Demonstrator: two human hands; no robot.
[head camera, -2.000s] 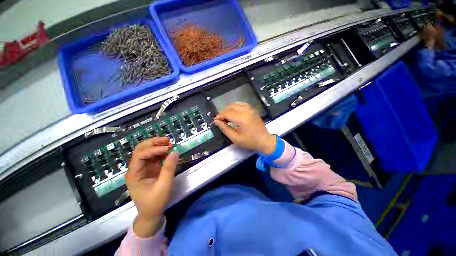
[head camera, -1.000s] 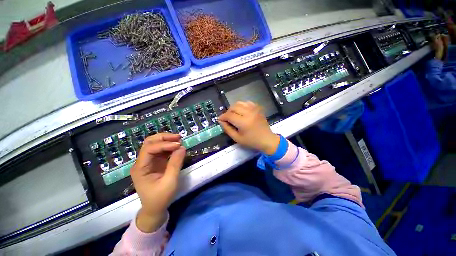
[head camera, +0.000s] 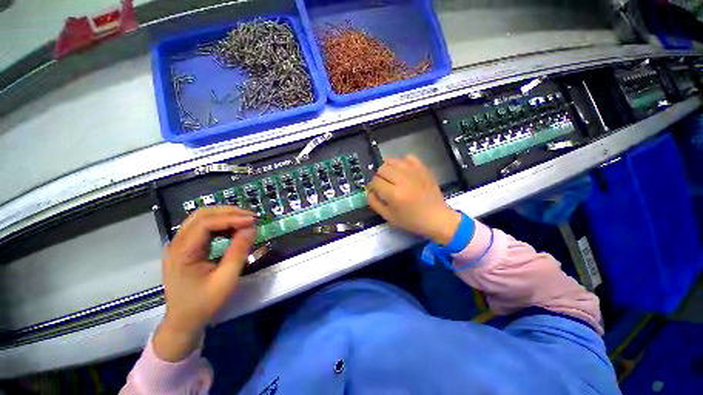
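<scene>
A green circuit board with a row of dark upright parts and a pale green edge lies in a black board carrier. My left hand is over the board's left part and hides some of it. Its thumb and fingertips are close together; whether they hold a component is too small to tell. My right hand, with a bright blue wrist strap, is at the board's right end. Its fingers are bent and bunched; I cannot see whether anything is between them.
Behind the carrier stand a left parts bin with grey pieces and a right parts bin with orange pieces. A red holder is at upper left. Another board lies in a carrier to the right. A conveyor rail runs before me.
The bins and carriers have shifted right in the view. My left hand has moved left along the board. My right hand stays at the board's right end.
</scene>
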